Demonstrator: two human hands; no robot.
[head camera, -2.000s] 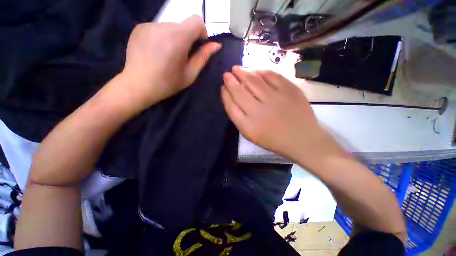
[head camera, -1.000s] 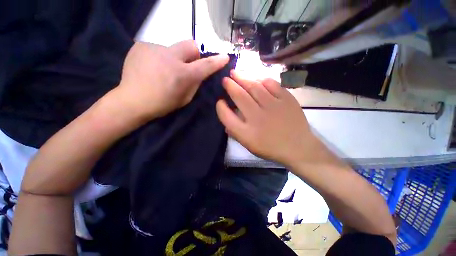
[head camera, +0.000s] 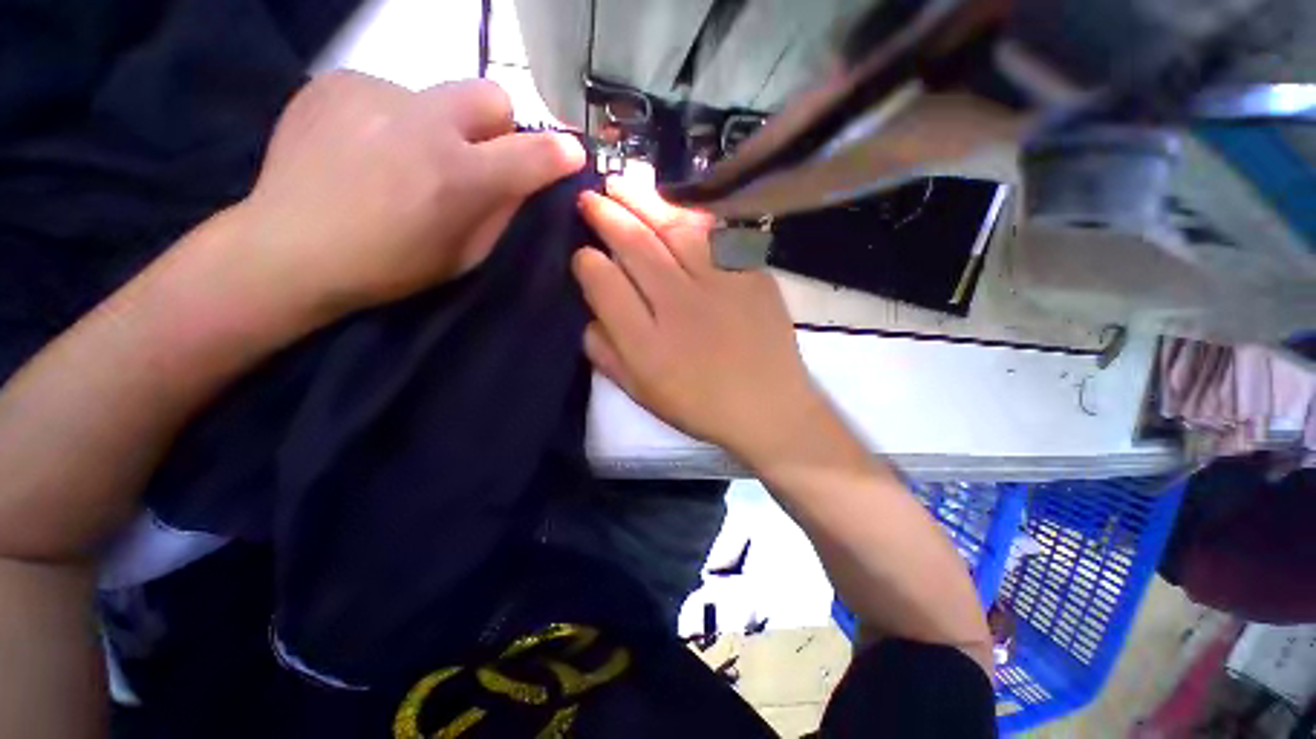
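A black fabric panel (head camera: 433, 419) runs from the needle area down over my lap, with more of it piled at the upper left. My left hand (head camera: 397, 188) pinches the fabric's edge between thumb and fingers, just left of the presser foot (head camera: 618, 156). My right hand (head camera: 686, 311) lies with fingertips on the fabric edge just below the presser foot, fingers slightly spread. The lit needle plate (head camera: 635, 188) is partly hidden by my fingers. The sewing machine head (head camera: 751, 58) is above.
A black pad (head camera: 895, 246) with a pale stick (head camera: 986, 238) lies right of the needle area on the white table (head camera: 938, 397). A blue plastic basket (head camera: 1090, 578) stands below the table at right. Pinkish fabric (head camera: 1234, 390) is at far right. Dark scraps (head camera: 707, 624) lie on the floor.
The view has shifted, so the hands and machine appear further left and more shows at right. The fabric edge is closer to the presser foot, with both hands still at it.
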